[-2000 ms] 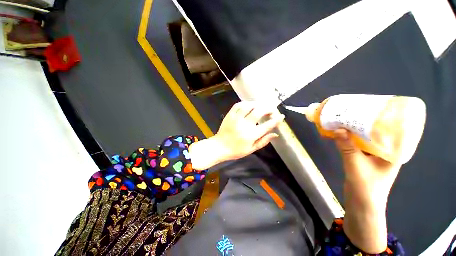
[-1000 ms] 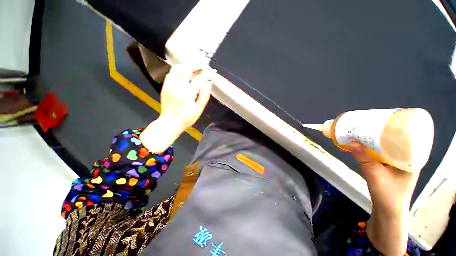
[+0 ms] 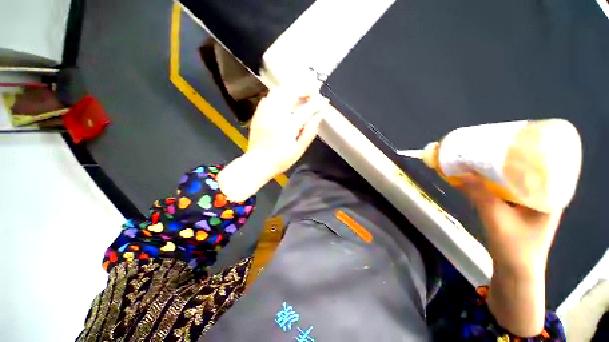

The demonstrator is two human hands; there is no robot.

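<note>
The large black panel [image 3: 461,73] lies flat on the white table [image 3: 354,33], close to its near edge. My right hand [image 3: 511,217] is closed around the glue bottle [image 3: 514,157], which lies nearly level with its thin nozzle pointing left and its tip at the panel near its edge. A thin shiny line runs on the panel from its near left corner to the nozzle tip. My left hand [image 3: 284,130] rests at the table's near edge by that corner, fingers bent; whether it pinches anything is not clear.
Another black piece [image 3: 247,27] lies at the table's far left. Yellowish stains mark the near edge. A box with brown contents [image 3: 237,77] stands on the grey floor beside the table. A red object [image 3: 85,119] is at the far left. A grey apron [image 3: 320,274] covers my lap.
The bottle has moved from the panel's corner rightward along its near edge, and a thin line now shows behind the tip. My left hand stays near the corner. The camera view has shifted.
</note>
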